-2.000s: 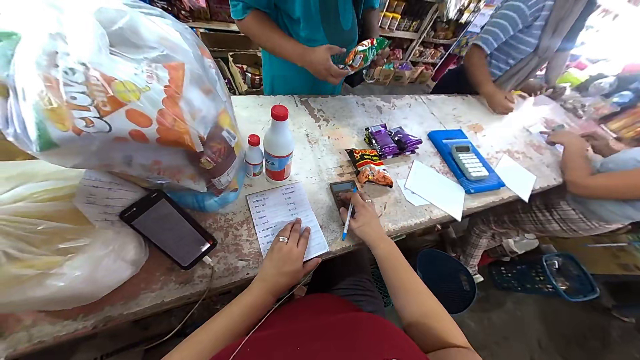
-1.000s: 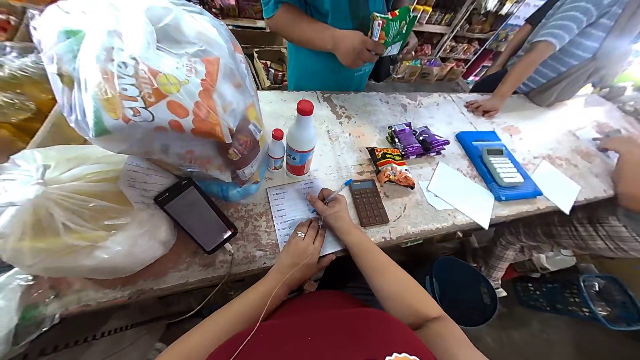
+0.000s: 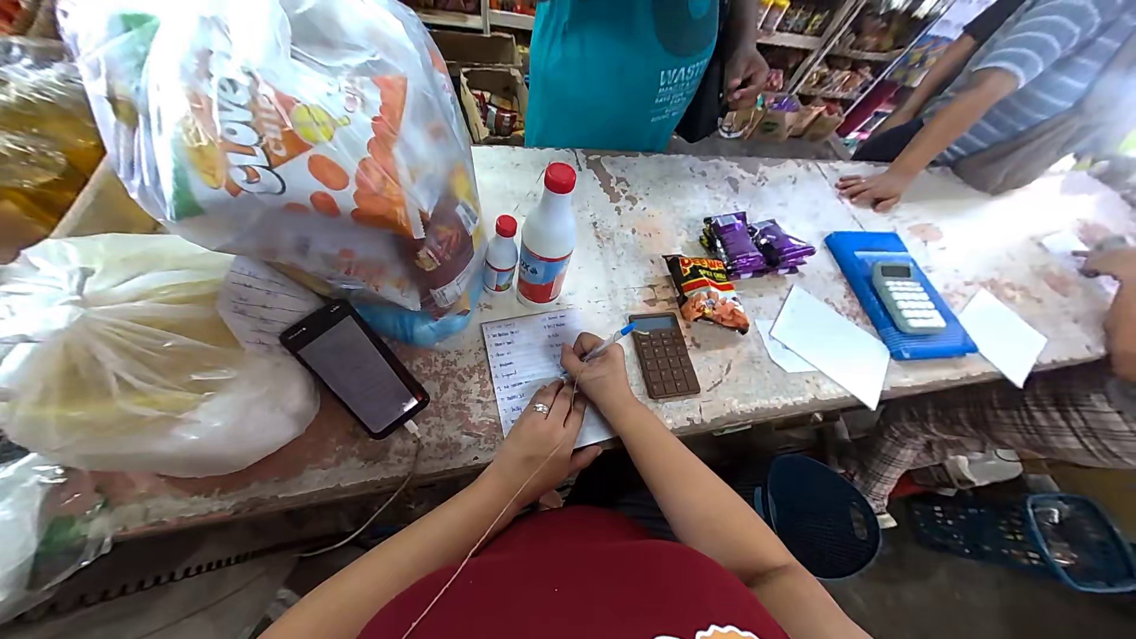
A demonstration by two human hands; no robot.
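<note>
My right hand (image 3: 601, 371) grips a white pen with a blue end (image 3: 611, 341) over a handwritten sheet of paper (image 3: 515, 359). My left hand (image 3: 544, 435), with a ring on one finger, rests on the sheet's lower part, touching my right hand; it holds nothing that I can see. Just right of the sheet lies a brown calculator (image 3: 666, 357). Behind the sheet stand a small white bottle (image 3: 501, 257) and a larger one (image 3: 546, 240), both with red caps. A snack packet (image 3: 707, 293) and purple packets (image 3: 754, 244) lie beyond the calculator.
Left are a smartphone (image 3: 357, 368) on a cable, a tied plastic bag (image 3: 133, 355) and a large bag of snacks (image 3: 275, 151). Right are loose papers (image 3: 832, 344) and a calculator (image 3: 908, 298) on a blue case (image 3: 954, 337). People stand or sit around the worn counter (image 3: 621, 200); baskets (image 3: 821, 519) are below.
My right hand has left the brown calculator and moved left onto the sheet with the pen. The person in teal across the counter no longer shows the green packet seen earlier.
</note>
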